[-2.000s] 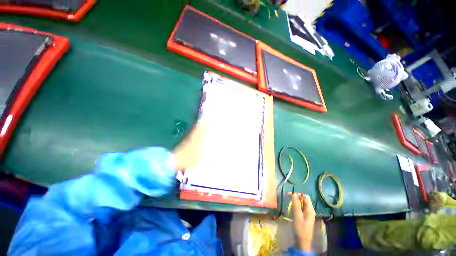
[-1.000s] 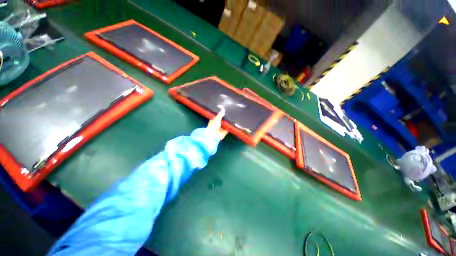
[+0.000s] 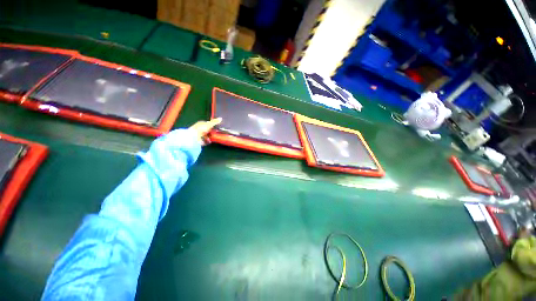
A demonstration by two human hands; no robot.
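My left hand (image 3: 207,128), in a blue sleeve, is at the near left corner of a red-orange tray (image 3: 253,145). Its fingertips lie over the tray's rim and seem to grip it. The tray holds a grey panel (image 3: 247,120) with dark edges and pale marks in its middle. Its right end meets a second red-orange tray (image 3: 344,171) with a similar grey panel (image 3: 341,147). Whether another tray lies under the first cannot be told. My right hand is not in view.
More trayed panels lie at left (image 3: 106,97). Two strip coils, one looser (image 3: 365,264) and one tighter (image 3: 385,282), lie at the near right. Beyond are a coil bundle (image 3: 258,69) and white fan (image 3: 428,111). Another person's yellow-green sleeve (image 3: 499,279) is at lower right.
The tray at my left hand has come down and right, over the place of a partly covered tray, against the right-hand tray. My hand has shifted to its left corner. The view has turned right.
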